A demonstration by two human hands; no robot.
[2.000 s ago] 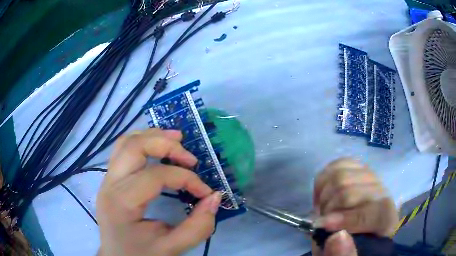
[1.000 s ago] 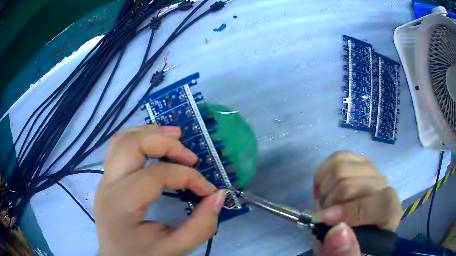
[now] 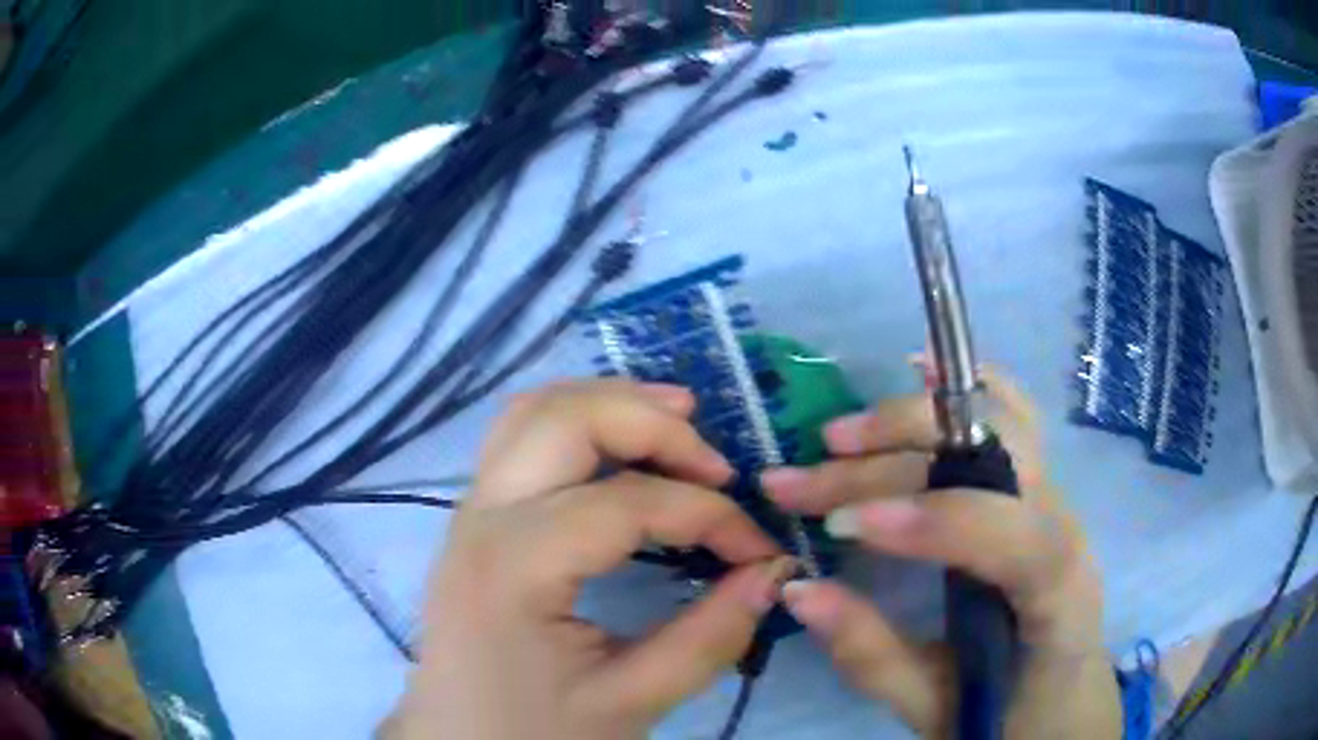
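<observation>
The blue PCB panel (image 3: 691,354) lies tilted, partly on the green round pad (image 3: 812,383). My left hand (image 3: 593,564) covers its lower left part, thumb and index finger pinching at the lower end; the wire ends there are too small and covered to make out. My right hand (image 3: 940,549) holds the soldering iron (image 3: 942,311) upright between its fingers, tip pointing up and away from the panel. Its thumb and fingertips meet my left fingertips at the panel's lower edge. A black cable (image 3: 743,691) runs down from under the hands.
A bundle of black cables (image 3: 347,318) fans across the left, frayed ends at the top. Two spare PCB panels (image 3: 1120,311) lie at right beside the white fan (image 3: 1258,304). A shiny red heap (image 3: 29,427) sits at far left. All lie on or around the white sheet (image 3: 925,87).
The soldering iron has left the panel and swung upright. My right hand has moved left to my left fingertips. The whole view has shifted, so things appear further right.
</observation>
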